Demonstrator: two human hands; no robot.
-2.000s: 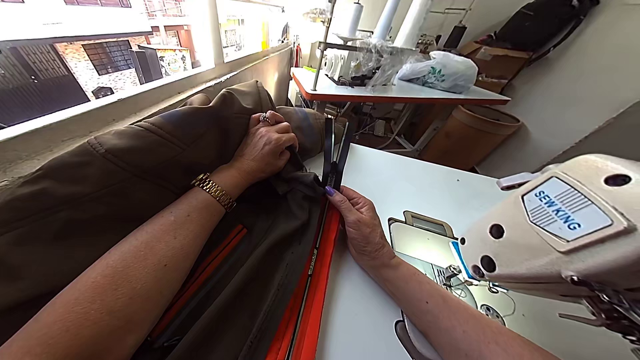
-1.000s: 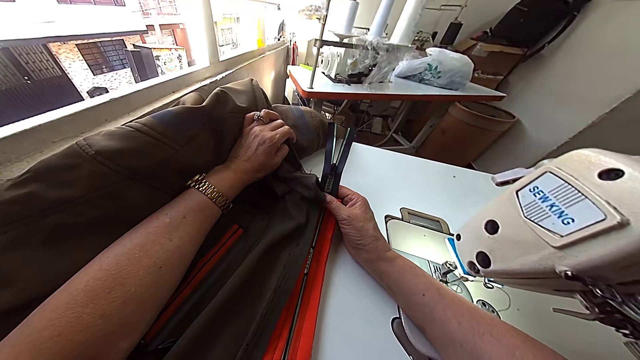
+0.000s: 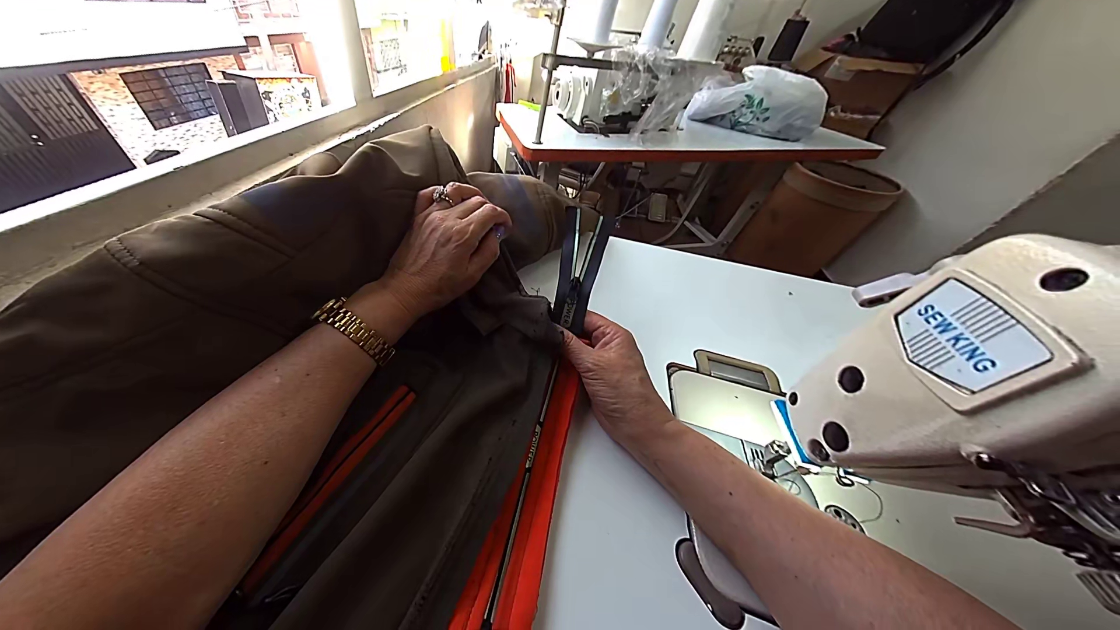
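Observation:
A dark brown jacket (image 3: 262, 227) with red trim lies over the left side of the white sewing table (image 3: 691, 297). My left hand (image 3: 451, 241), with a ring and a gold-coloured watch on the wrist, grips a bunched fold of the jacket near its upper edge. My right hand (image 3: 608, 372) pinches the jacket's edge together with a black zipper (image 3: 573, 293), whose two tape ends spread apart above my fingers. A red strip (image 3: 534, 516) with a zipper along it runs down from my right hand. My right fingertips are partly hidden by the cloth.
An industrial sewing machine head (image 3: 980, 350) stands at the right, its needle area (image 3: 779, 459) near my right forearm. Behind is a second table (image 3: 840, 144) with thread cones (image 3: 658, 22) and a plastic bag (image 3: 761, 103). A brown bin (image 3: 814, 219) stands beneath it, and a window ledge (image 3: 175, 179) runs along the left.

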